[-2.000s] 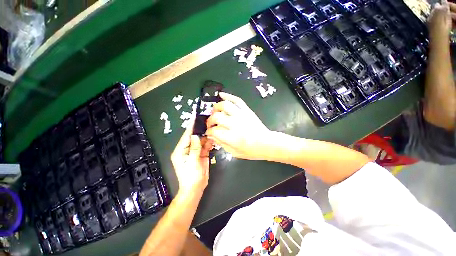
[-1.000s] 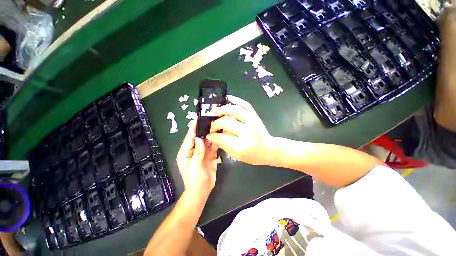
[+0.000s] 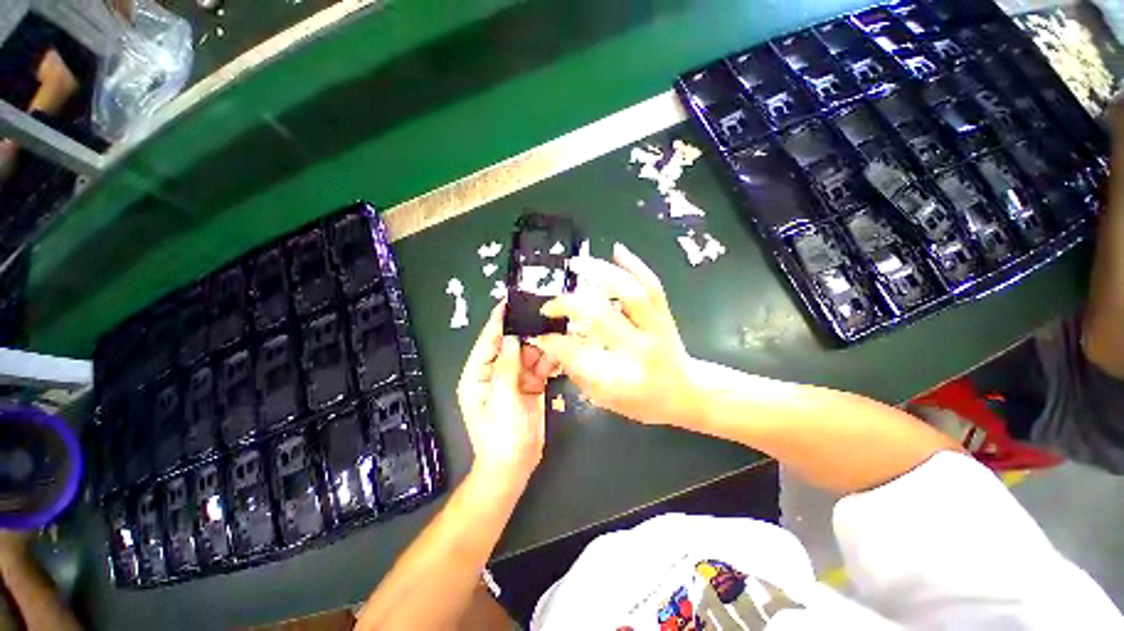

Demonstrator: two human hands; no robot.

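A black plastic housing point(image 3: 537, 314) with a white patch across its middle is held upright above the green worktop. My left hand point(image 3: 503, 392) holds its lower end between thumb and fingers. My right hand point(image 3: 626, 339) is at the housing's right side, fingers bent over its face; whether it pinches a small piece cannot be told. Small pale pieces point(image 3: 457, 303) lie left of the housing, and others are partly hidden behind the hands. A second scatter of pale pieces point(image 3: 677, 202) lies to the upper right.
A left blister tray point(image 3: 253, 382) and a right blister tray point(image 3: 906, 173) hold black housings. A pale strip point(image 3: 542, 164) borders the green conveyor point(image 3: 493, 74). A neighbour's arm point(image 3: 1106, 271) is at far right, a purple-rimmed round object point(image 3: 77, 468) at far left, plastic bags point(image 3: 142, 62) upper left.
The view has shifted, so trays and pieces appear further right. The left hand still holds the housing. The right hand's fingers have shifted slightly over its right side. A person's arm shows at upper left.
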